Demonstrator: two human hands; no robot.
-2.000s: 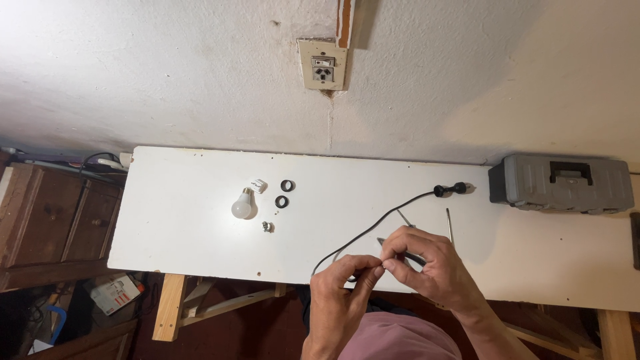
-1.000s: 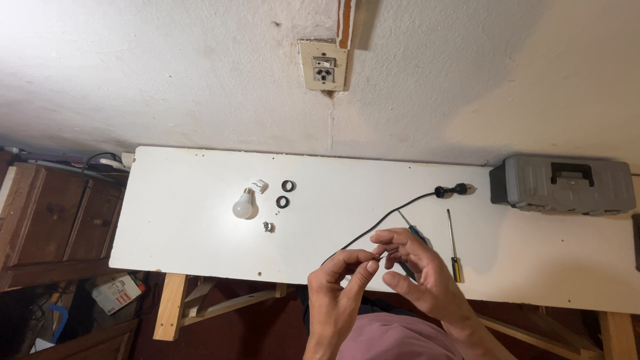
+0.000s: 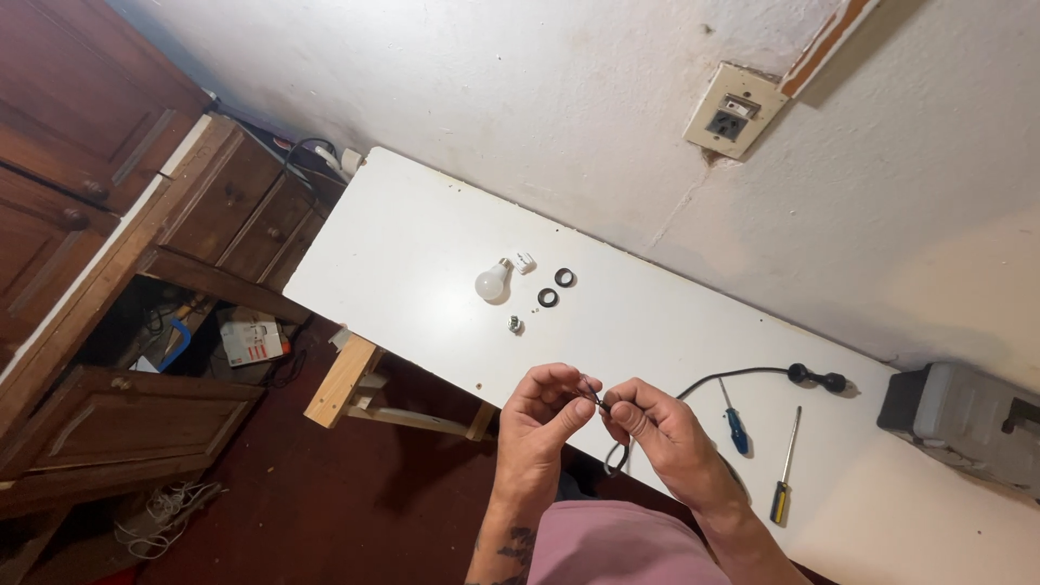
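Note:
My left hand (image 3: 546, 414) pinches thin wires at the end of a black electrical cable (image 3: 738, 372). Beside it, my right hand (image 3: 660, 426) grips the cable's sheath close to that end. The cable loops below my hands and runs right to black fittings (image 3: 816, 378). Beyond my left hand lie an LED bulb (image 3: 491, 282), a small white part (image 3: 524, 262), two black rings (image 3: 565, 277) and a small metal part (image 3: 515, 324). Right of my right hand are a blue-handled screwdriver (image 3: 737, 431) and a yellow-and-black-handled screwdriver (image 3: 780, 500).
A grey toolbox (image 3: 967, 422) stands at the right of the white tabletop (image 3: 390, 252). The wall behind bears an outlet with a switch (image 3: 734, 111). Wooden cabinets (image 3: 236, 203) stand at the left, with one low door (image 3: 146, 422) open.
The view has turned and shifted left, showing more of the cabinets. My right hand, its fingers spread a second ago, now closes on the cable near its end.

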